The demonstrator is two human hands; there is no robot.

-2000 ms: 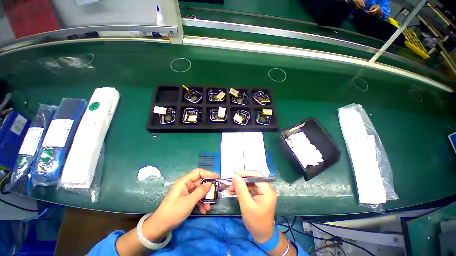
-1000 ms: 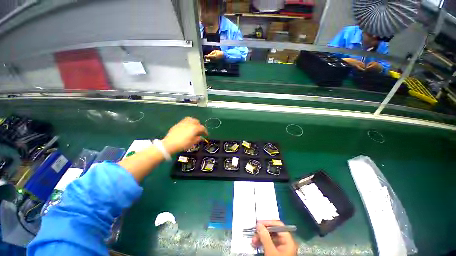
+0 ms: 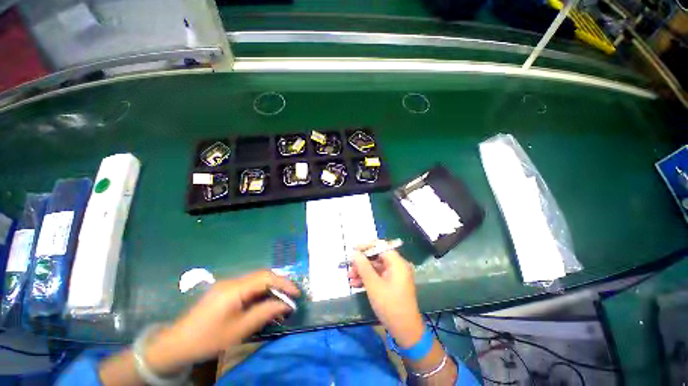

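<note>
My left hand (image 3: 230, 310), blurred, holds a dark watch housing (image 3: 284, 299) with a shiny rim at its fingertips, left of the white sheets. My right hand (image 3: 386, 283) holds metallic tweezers (image 3: 383, 247) over the white adhesive sheets (image 3: 326, 241); their tips point left, and I cannot tell if they hold a piece. The black component tray (image 3: 290, 197) lies behind, with housings in its pockets except the second back-row pocket from the left. The housings show white and yellow parts.
A small black box (image 3: 462, 215) with white pieces stands right of the sheets. Bagged white strips (image 3: 524, 215) lie far right. A long white pack (image 3: 102, 234) and blue bagged packs (image 3: 56, 245) lie left. A white round scrap (image 3: 196, 280) is near my left hand.
My left hand has come back from the tray with a housing. The tray's first back pocket, empty at first, now holds a housing; the second is now empty. The view has tilted down.
</note>
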